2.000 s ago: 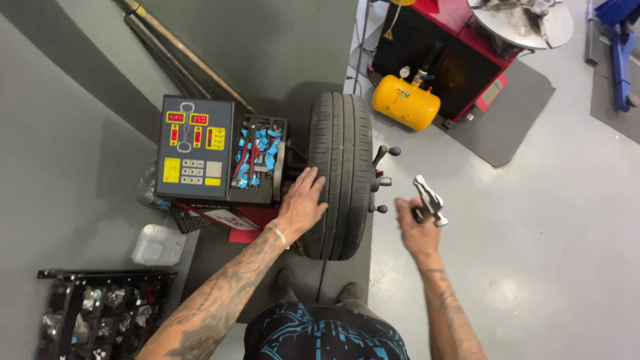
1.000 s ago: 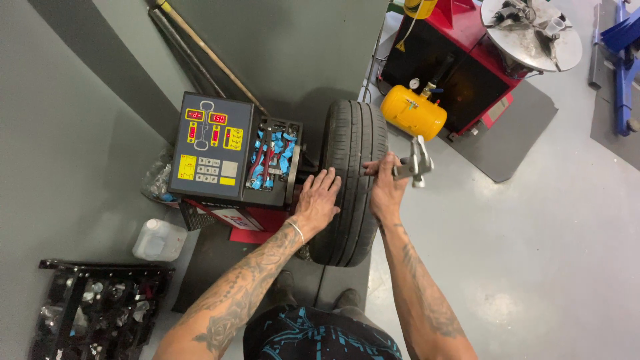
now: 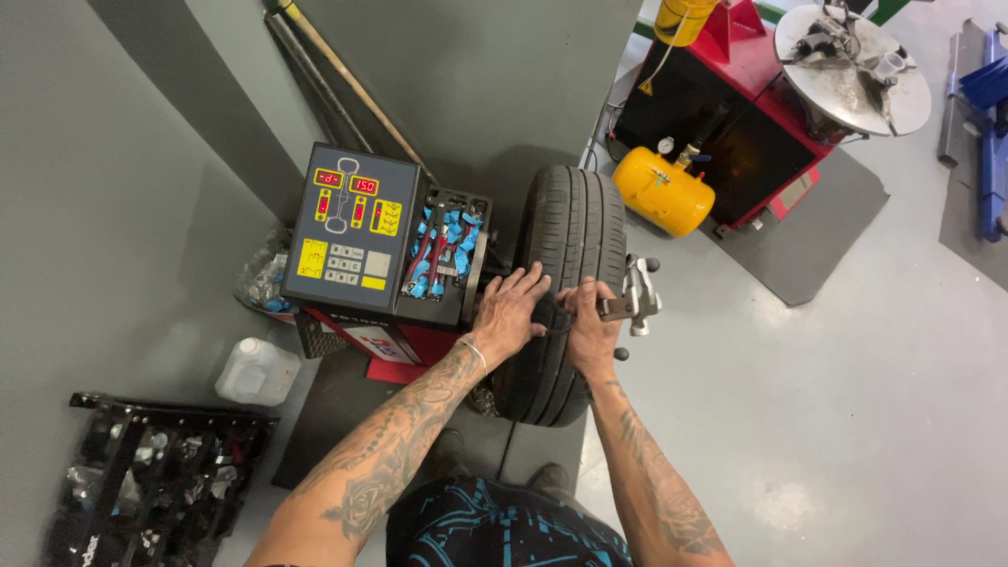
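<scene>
A car tire (image 3: 579, 213) stands upright on the shaft at the right side of a wheel balancer with a display panel (image 3: 352, 224). My left hand (image 3: 510, 309) rests on the left part of the tread, fingers apart. My right hand (image 3: 591, 327) is at the right part of the tread, closed on the handle of a metal tool (image 3: 639, 299), likely wheel-weight pliers, whose head points right, beside the wheel's outer side. Black-knobbed handles (image 3: 621, 354) of the clamping nut show there, partly hidden. The wheel's rim is hidden.
Blue-taped pieces and red-handled tools lie in the balancer's tray (image 3: 483, 211). A yellow air tank (image 3: 664, 191) and a red tire changer (image 3: 756, 102) stand at the upper right. At left are a white plastic jug (image 3: 257, 372) and a black parts rack (image 3: 177, 413). Long poles (image 3: 358, 90) lean behind.
My right hand has come from the right, off the wheel, onto the tread with the tool. My left hand has stayed on the tread. The left display on the panel reads differently than two seconds ago.
</scene>
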